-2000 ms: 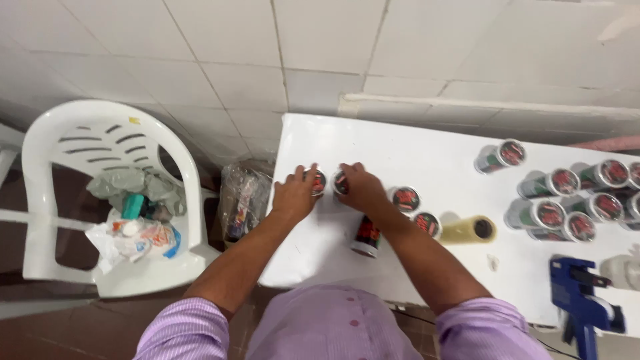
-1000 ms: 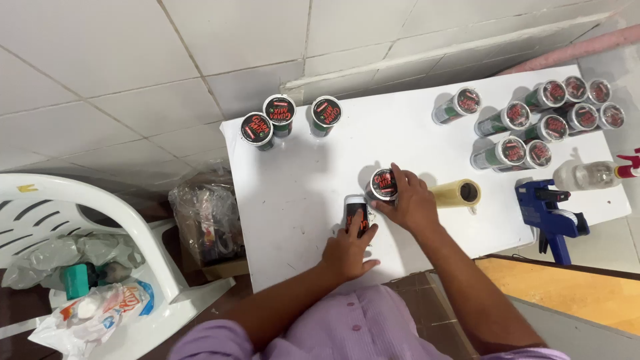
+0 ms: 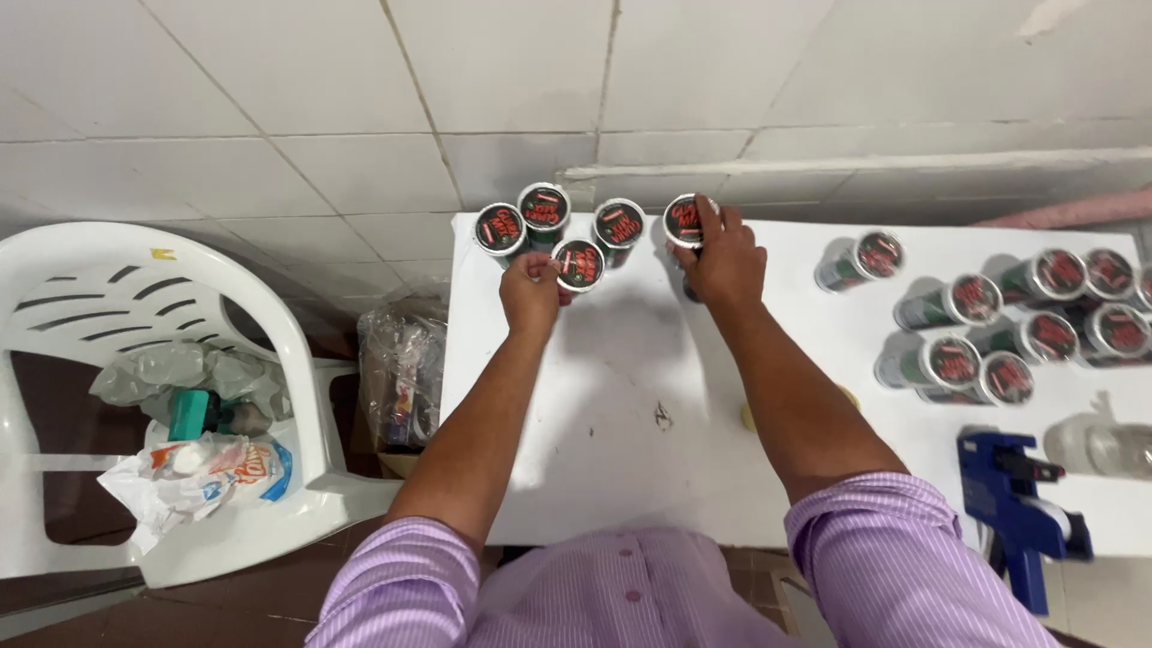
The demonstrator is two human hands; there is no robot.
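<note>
My left hand (image 3: 533,292) grips a sealed cup with a dark, red-lettered lid (image 3: 579,265) near the back left of the white table (image 3: 621,459). Close behind it stand three like cups: one at the left corner (image 3: 500,229), one against the wall (image 3: 544,205) and one to the right (image 3: 618,223). My right hand (image 3: 727,256) holds another such cup (image 3: 686,220) from its right side, at the table's back edge. My right forearm partly hides a roll of tape (image 3: 749,417).
Several more cups (image 3: 952,362) stand on the table's right side. In front of them lie a blue price labeling gun (image 3: 1021,513) and a clear bottle (image 3: 1111,448). A white plastic chair (image 3: 310,396) with bags stands left, beside a plastic-wrapped bundle (image 3: 402,378).
Both hands have moved from the table's front middle to its back edge, each with a cup. Three cups at the back left are now four. The view has shifted.
</note>
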